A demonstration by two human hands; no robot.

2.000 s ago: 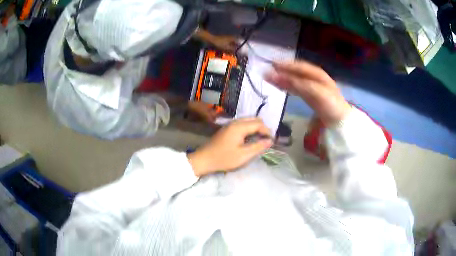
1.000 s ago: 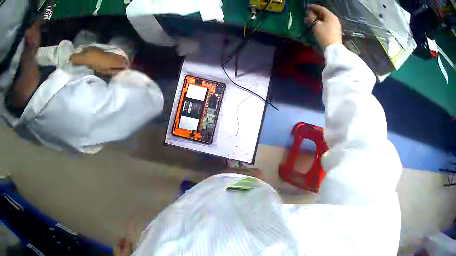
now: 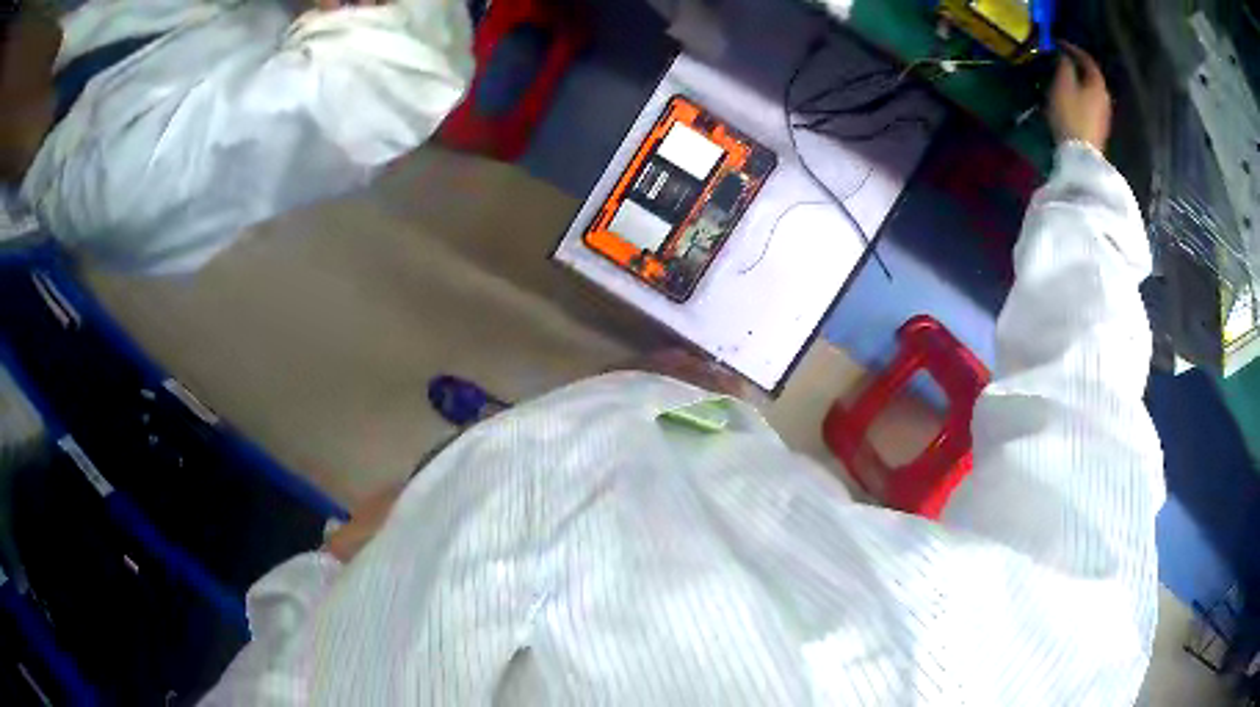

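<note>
My right hand (image 3: 1079, 101) reaches to the green bench at the top right. Its fingertips are beside a blue finger-length piece (image 3: 1045, 25) and a yellow and dark item (image 3: 989, 20); whether they grip anything is too blurred to tell. My left hand (image 3: 362, 525) hangs low at the left, mostly hidden by my sleeve and smock. A tablet assembly (image 3: 680, 198) with an orange frame, pale blocks and circuit boards lies on a white-topped side table (image 3: 790, 311). Black cables (image 3: 850, 113) trail from the bench over the table.
A red stool (image 3: 912, 414) stands right of the side table, another red stool (image 3: 509, 76) at the top. A person in a white smock (image 3: 249, 131) is at the upper left. Blue racks (image 3: 152, 456) line the left. Clear plastic packaging (image 3: 1223, 152) is at the right.
The view has turned and shifted, so the table and tablet appear further right and higher. My right hand is still at the bench, now beside the blue piece. More of my left arm shows.
</note>
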